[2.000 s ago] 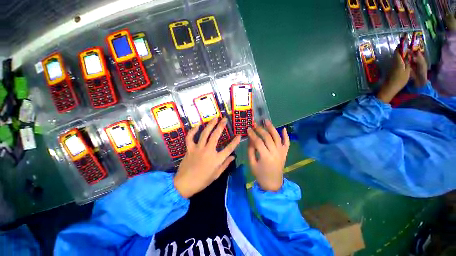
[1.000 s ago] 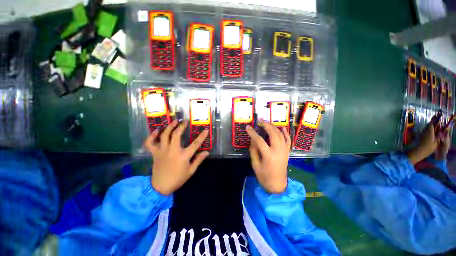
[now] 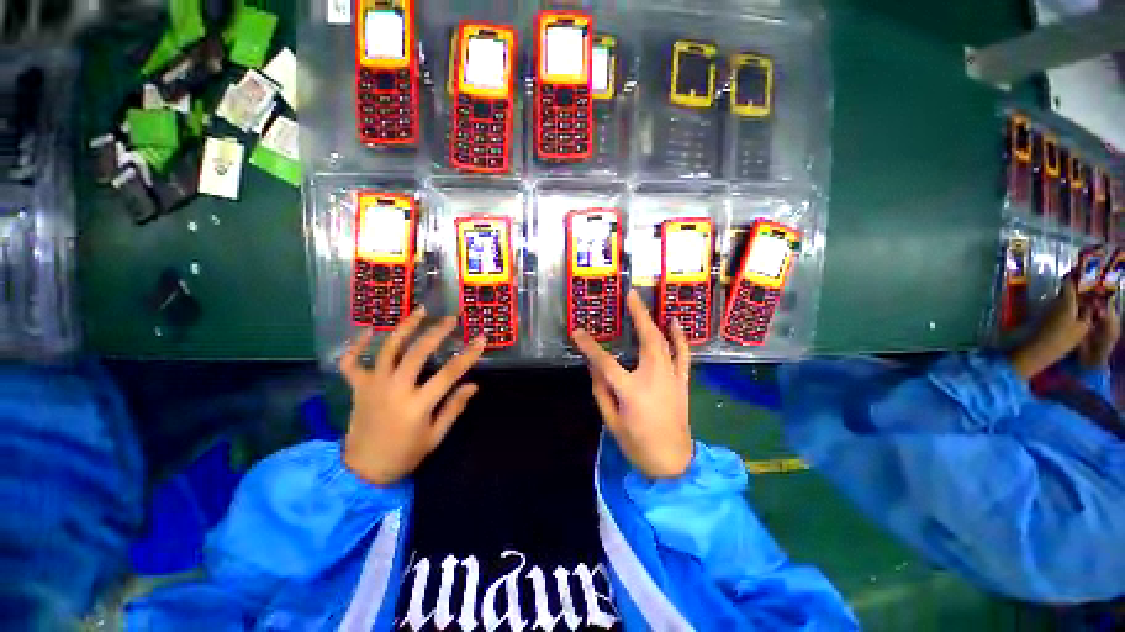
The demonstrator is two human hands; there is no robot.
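A clear blister tray [image 3: 481, 195] lies on the bench with phones in both rows. Red keypad phones with lit screens fill the near row: the leftmost phone [image 3: 384, 262], the second [image 3: 486, 282], the third [image 3: 595, 274], the fourth [image 3: 686, 282] and a tilted one [image 3: 761, 284] at the right. Three more lit red phones lie in the far row, such as the far-left phone [image 3: 387, 74]. My left hand [image 3: 405, 401], fingers spread, is at the lower ends of the two leftmost near phones. My right hand [image 3: 644, 393], fingers apart, has fingertips at the third and fourth phones.
Green, white and black batteries [image 3: 222, 169] are piled left of the tray. A small black part [image 3: 177, 296] lies below them. Stacked trays [image 3: 37, 210] stand far left. Dull yellow-framed phones [image 3: 693, 77] lie in the far-right pockets. Another worker's hand [image 3: 1059, 336] is at a second tray [image 3: 1014, 222].
Since one second ago both hands have drawn slightly back from the near row, uncovering keypads. The second and third near phones' screens now show darker patterns. Earlier, my left hand moved leftward along the row.
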